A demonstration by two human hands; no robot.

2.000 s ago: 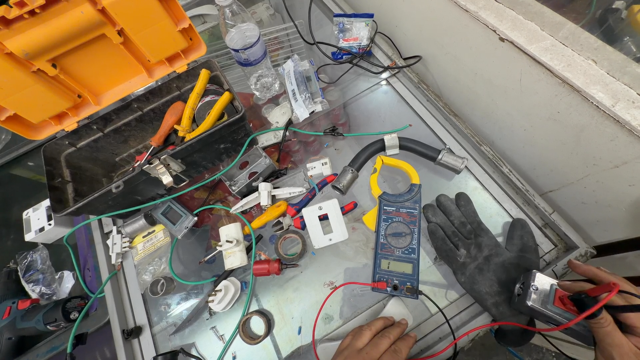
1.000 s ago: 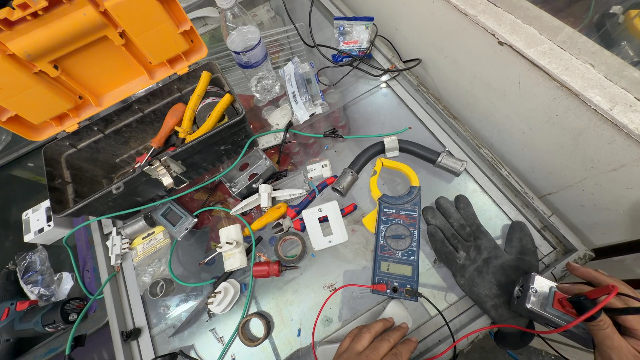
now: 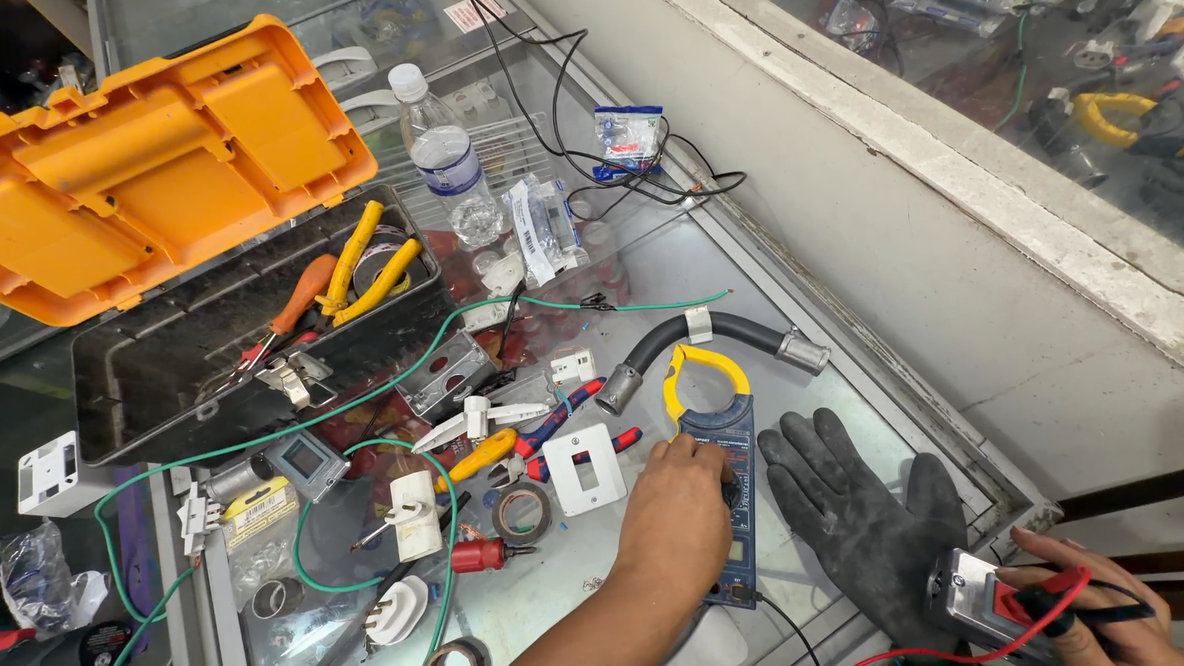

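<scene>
My left hand (image 3: 680,504) lies over the blue clamp meter (image 3: 737,555), its fingers at the dial, which they partly hide. The meter's yellow jaw (image 3: 710,356) points up the glass counter. At the lower right edge my right hand (image 3: 1101,592) holds a metal electrical box (image 3: 971,592) with red and black test leads (image 3: 1041,597) at it. Under the box lies a black work glove (image 3: 856,518). A black flexible conduit with metal fittings (image 3: 731,326) curves above the meter. Left of my left hand are a white faceplate (image 3: 585,470) and red-and-blue pliers (image 3: 560,421).
An orange-lidded toolbox (image 3: 264,342) with yellow-handled pliers stands at the upper left, beside a water bottle (image 3: 453,171). Green wire (image 3: 356,404) crosses the counter. Electrical tape (image 3: 521,513), a red screwdriver (image 3: 481,555) and white plugs (image 3: 396,610) lie left. A pale wall ledge (image 3: 925,139) runs along the right.
My left hand has moved up from below the meter onto its dial area. My right hand stays at the metal box with the leads.
</scene>
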